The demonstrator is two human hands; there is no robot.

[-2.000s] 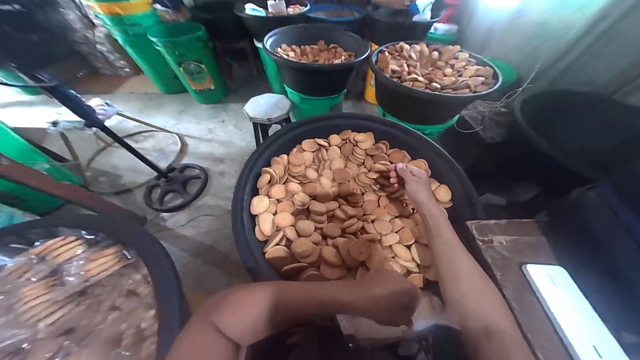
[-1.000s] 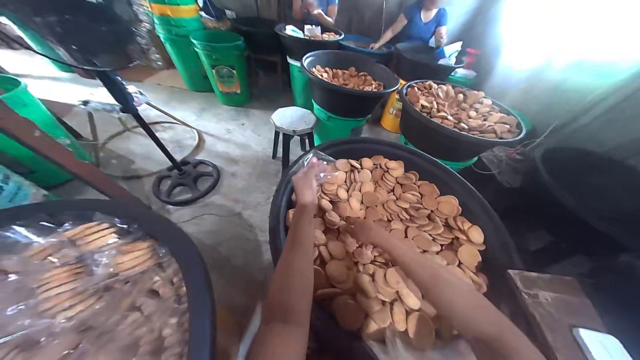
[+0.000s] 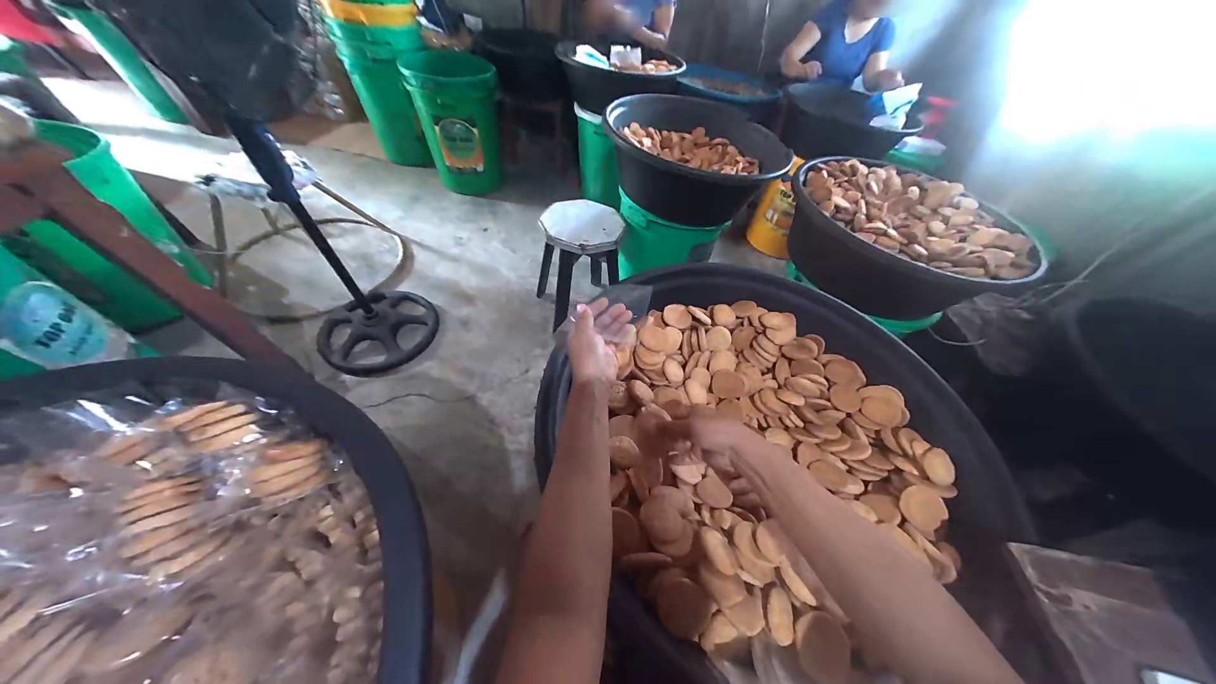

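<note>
Round brown biscuits [image 3: 731, 385] fill a large black plastic tub [image 3: 936, 366] in front of me. Over the tub's far left edge is my left hand [image 3: 597, 344], palm up with its fingers spread, and a clear plastic bag [image 3: 638, 296] lies against it. My right hand [image 3: 698, 439] reaches into the biscuits at the tub's left middle; it is blurred, and whether its fingers grip any biscuits cannot be made out. At the lower left, a second black tub [image 3: 404, 532] contains clear plastic packs of stacked biscuits [image 3: 166, 518].
Beyond the tub stand a white-topped stool [image 3: 581, 226] and black basins of biscuits [image 3: 698, 185] [image 3: 798, 242] on green buckets. A black stand with a wheel-shaped base [image 3: 378, 332] is left of centre. Two people in blue [image 3: 845, 47] work at the back. A wooden surface [image 3: 1102, 608] is at lower right.
Two seconds ago my left hand was low in the tub and my right at its far side; now my left is at the far left edge with a bag. The view has shifted.
</note>
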